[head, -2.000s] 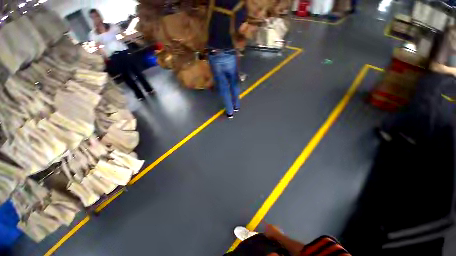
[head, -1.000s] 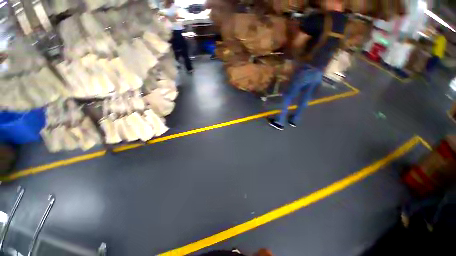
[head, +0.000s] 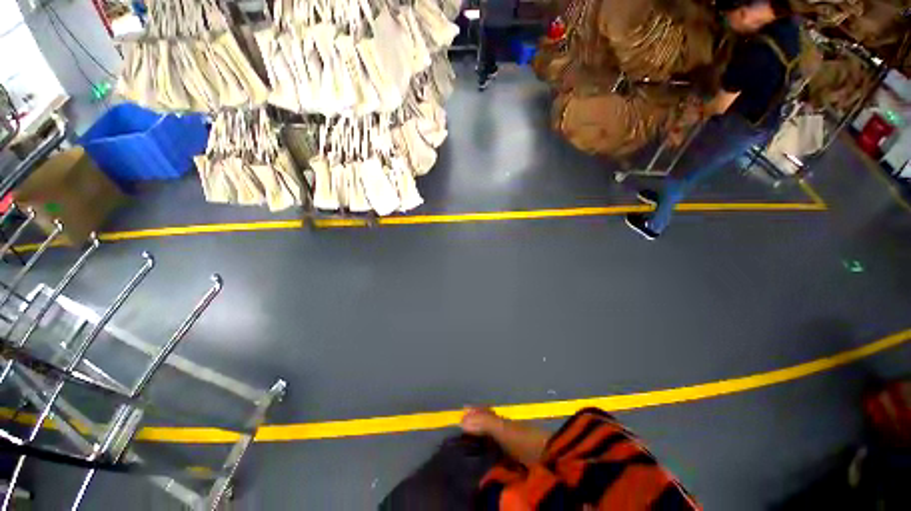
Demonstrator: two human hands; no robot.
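One bare hand, which looks like my right hand, shows small and blurred at the bottom centre, beyond an orange-and-black striped sleeve and above dark clothing. No held item shows, and its fingers cannot be made out. My left hand is not in view. A bare silver metal rack with long upturned arms stands at the lower left, nearest among the equipment and apart from the hand. Nothing hangs on its visible arms.
Off-white bag pieces hang in rows at the upper left, beside a blue crate and a cardboard box. A person is beside hanging brown bundles. Yellow lines cross the grey floor.
The view has swung left. The silver rack and blue crate show more fully, and the hanging pieces have shifted right. The person by the brown bundles now leans with legs in stride.
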